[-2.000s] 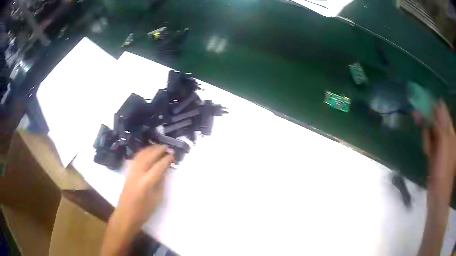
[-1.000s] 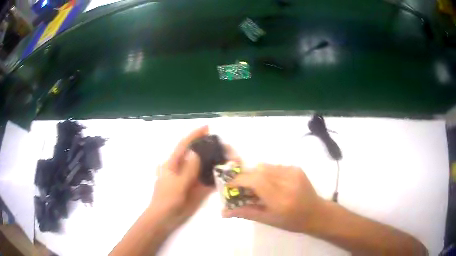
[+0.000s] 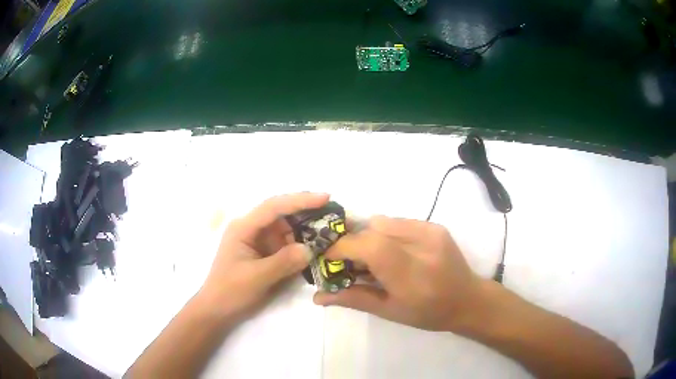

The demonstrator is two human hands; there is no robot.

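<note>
My left hand (image 3: 259, 255) holds a black adapter housing (image 3: 331, 208), open side up, above the white sheet. My right hand (image 3: 404, 270) grips a circuit board (image 3: 320, 238) with yellow blocks and small round parts. The board lies over the housing's opening, and my fingers hide part of both. I cannot tell how far the board is inside. A bundled black cord (image 3: 485, 175) lies on the sheet to the right; one thin end runs toward my right hand, the other ends in a small tip.
A pile of black housings (image 3: 78, 222) lies at the left on the white sheet (image 3: 593, 244). Behind it, the green belt (image 3: 282, 81) carries a circuit board (image 3: 382, 58), another black cord (image 3: 463, 54) and a few parts at the far left.
My hands were low over the pile and the belt, then met in the middle with housing and board. The board now lies over the housing instead of beside it. The belt items have shifted in view.
</note>
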